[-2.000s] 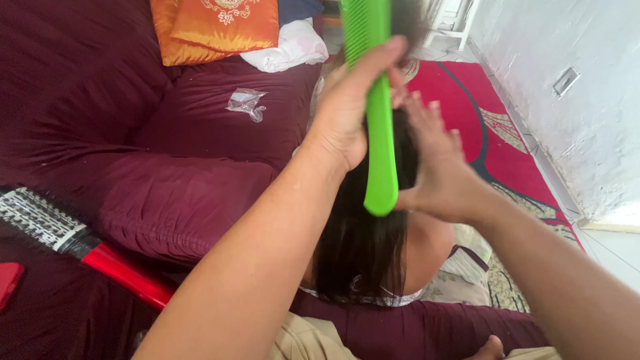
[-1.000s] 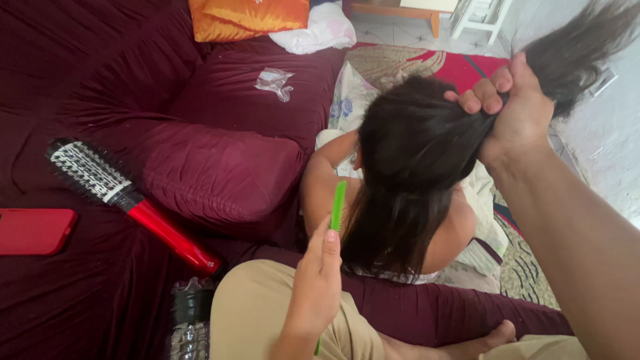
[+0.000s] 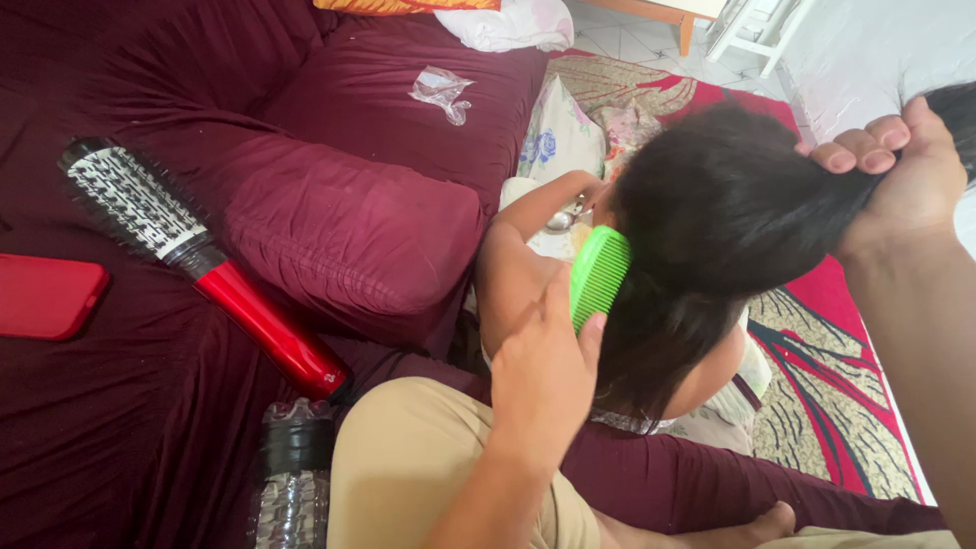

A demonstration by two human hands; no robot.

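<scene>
A person with long dark hair (image 3: 709, 206) sits in front of me, back turned. My right hand (image 3: 900, 175) is closed around a gathered upper section of the hair, drawn out to the right. The lower hair hangs loose down the back. My left hand (image 3: 545, 358) grips a green plastic comb (image 3: 598, 278), its teeth facing the hair at the left side of the head. On the couch to the left lies a round hot-air brush with a red handle (image 3: 267, 328). Near my knee, a second round brush head (image 3: 293, 473) is partly covered by clear plastic.
A maroon-covered couch arm (image 3: 351, 229) stands left of the person. A red phone case (image 3: 49, 297) lies at the far left. Clear plastic packaging (image 3: 442, 93) and a white cloth (image 3: 507, 23) rest on the seat. The person's hand is near a metal spoon (image 3: 563, 221).
Two seconds ago the comb was upright above the head; now it is beside the head's left side. The right hand now holds gathered hair out to the right. The view has shifted.
</scene>
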